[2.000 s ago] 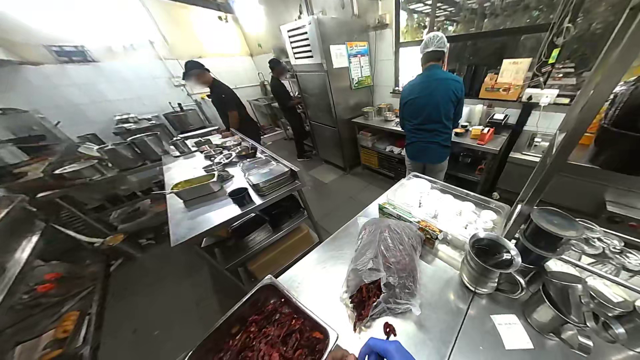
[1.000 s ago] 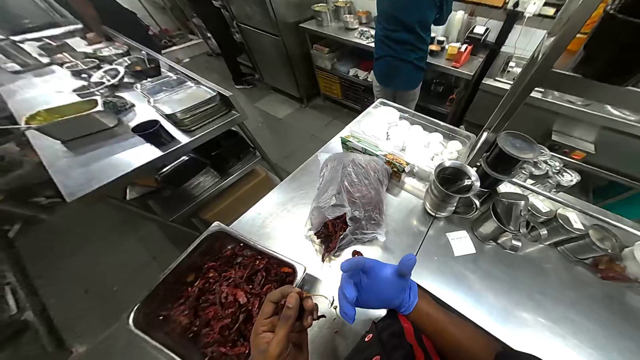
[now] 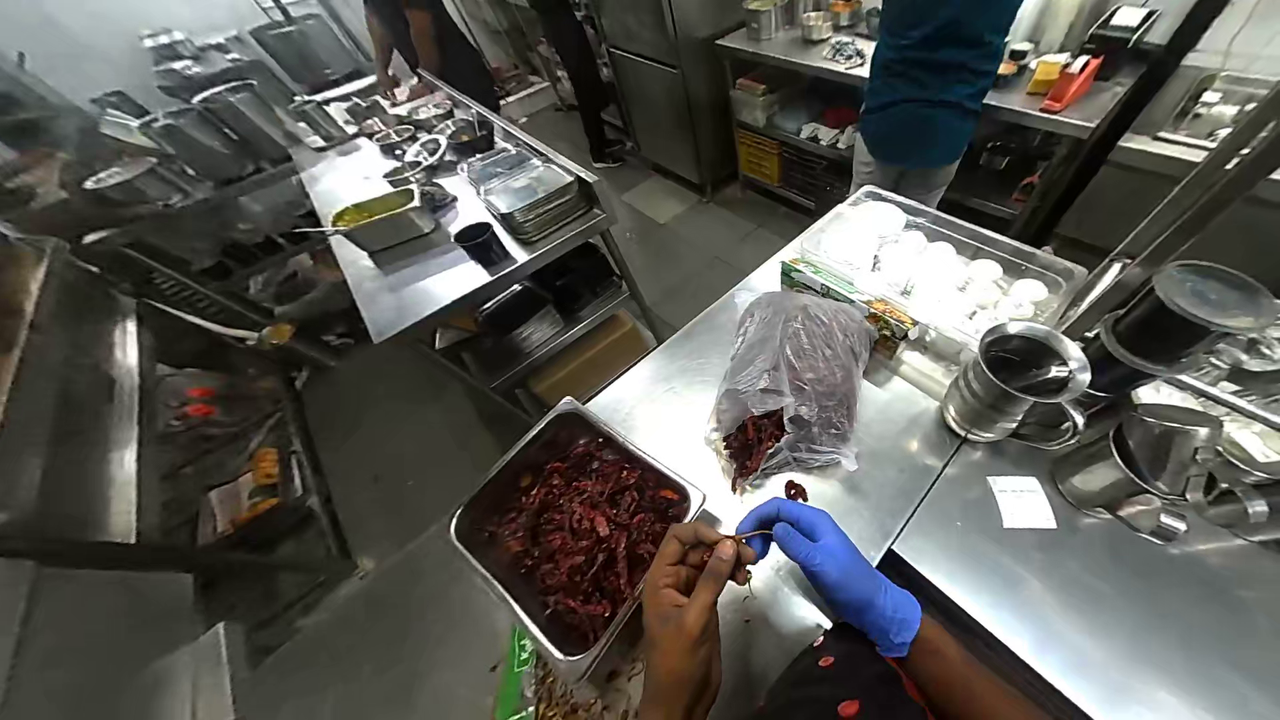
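Note:
My bare left hand pinches a dried red chilli by the right edge of a deep steel pan. In a blue glove, my right hand closes thumb and finger on the thin stem of that chilli, so both hands meet at it. Dried red chillies fill much of the steel pan. Behind my hands lies a clear plastic bag with its mouth towards me and chillies showing in it. One loose chilli lies on the steel table just beyond my right glove.
A clear tub of white items, a steel jug and a paper slip are on the table. Stem scraps lie below the pan by a green packet. A co-worker stands beyond; others work at the far left table.
Both hands have come together at one chilli stem; a second ago the gloved hand was apart with its thumb raised. Two seconds ago the hands were mostly below the view.

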